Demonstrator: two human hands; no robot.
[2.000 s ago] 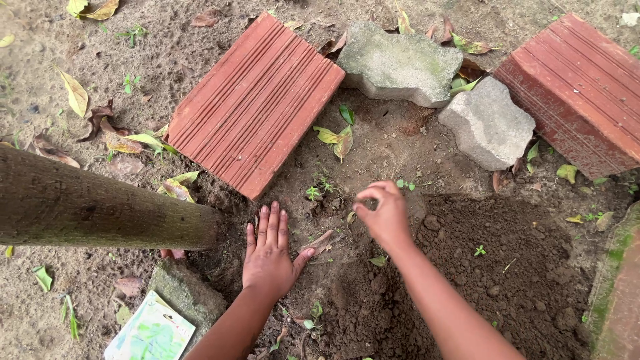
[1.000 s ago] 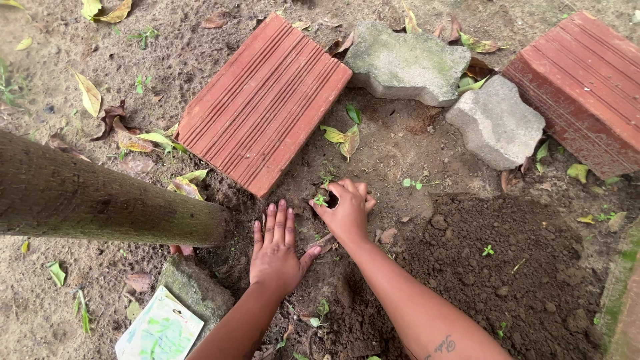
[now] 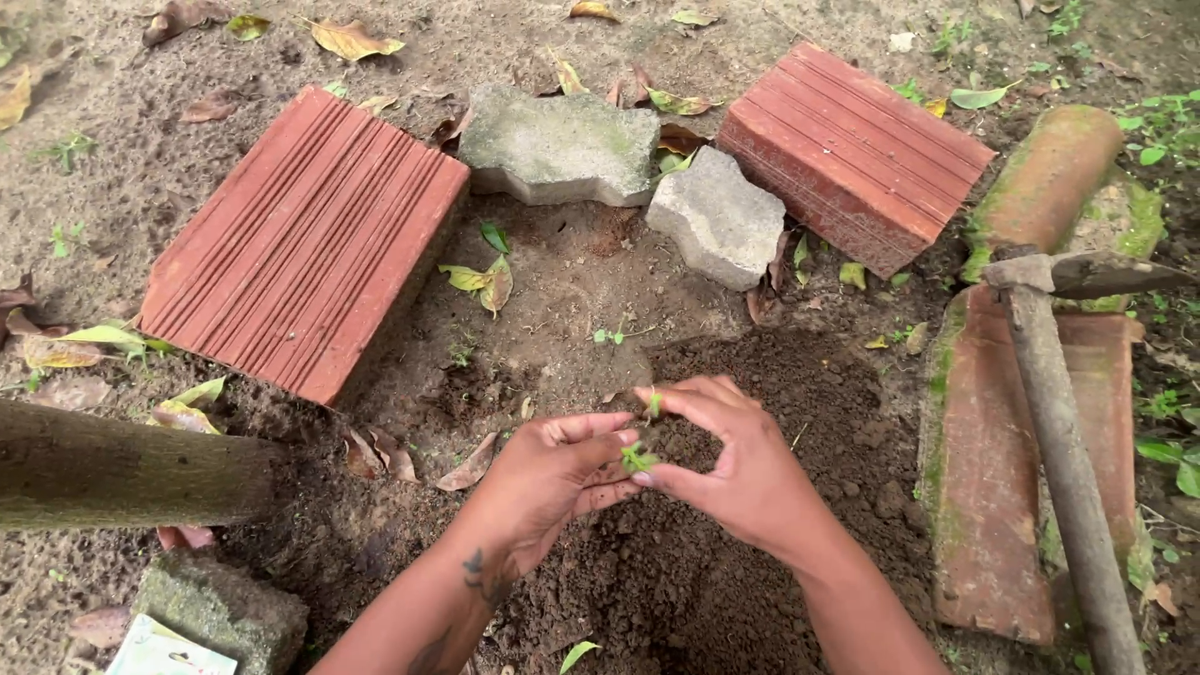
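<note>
Over the dark loosened soil (image 3: 675, 572), my left hand (image 3: 553, 473) pinches a small green seedling (image 3: 638, 458) between thumb and fingers. My right hand (image 3: 731, 450) is close against it, its thumb by the same seedling and its forefinger at another small green sprig (image 3: 654, 404). Which fingers bear each sprig's stem is partly hidden. A tiny sprout (image 3: 609, 336) lies or grows on the paler ground beyond the hands, and another small weed (image 3: 461, 352) stands to its left.
Red grooved clay blocks (image 3: 309, 244) (image 3: 853, 155) and grey concrete pieces (image 3: 562, 145) (image 3: 717, 217) border the soil. A tree trunk (image 3: 131, 464) is at left, above a mossy stone (image 3: 220, 609) and a printed packet (image 3: 169, 652). A wooden-handled hoe (image 3: 1069, 431) rests over clay roof tiles (image 3: 994, 469) at right.
My left hand has lifted off the ground, and both hands have come together over the dark soil with small green sprigs at the fingers. The view has shifted right.
</note>
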